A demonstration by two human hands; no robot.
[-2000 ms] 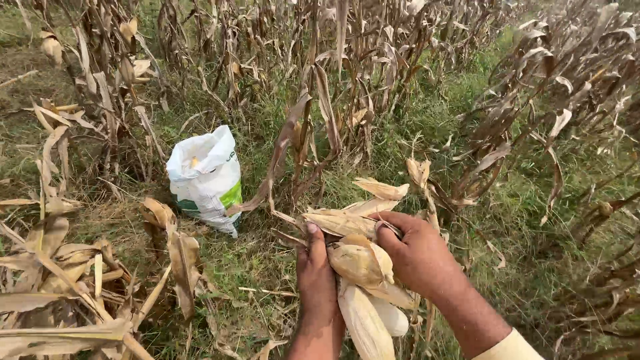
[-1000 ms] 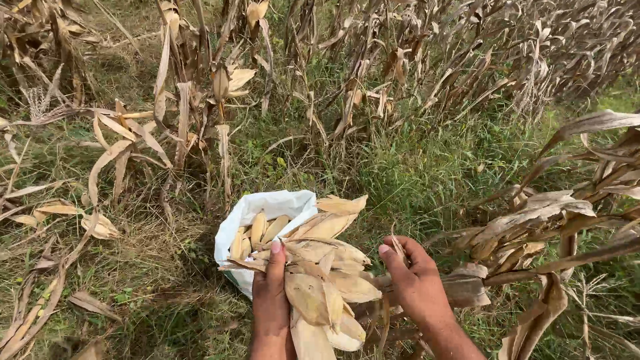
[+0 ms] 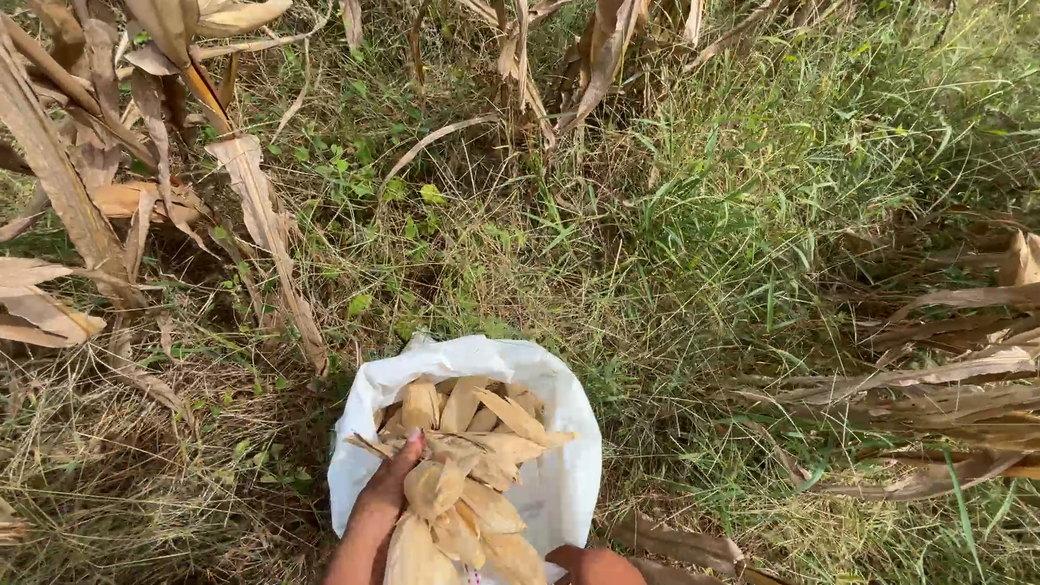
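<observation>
A bunch of corn ears in dry, pale husks is held by my left hand, its thumb over the husks. The bunch lies over the mouth of a white woven sack standing on the grass. Inside the sack, more husked-over ears show beyond the held ones. My right hand is at the bottom edge, by the sack's near right rim, mostly out of frame; its fingertips and any grip are hidden.
Dry corn stalks with hanging leaves stand at the left, and more stalks rise at the top. Flattened dry corn leaves lie at the right. Green and dry grass covers the ground between them.
The view has tilted down over the sack. My left hand, still holding the ears, is now over its mouth. My right hand, raised beside the ears a second ago, is lower, by the rim.
</observation>
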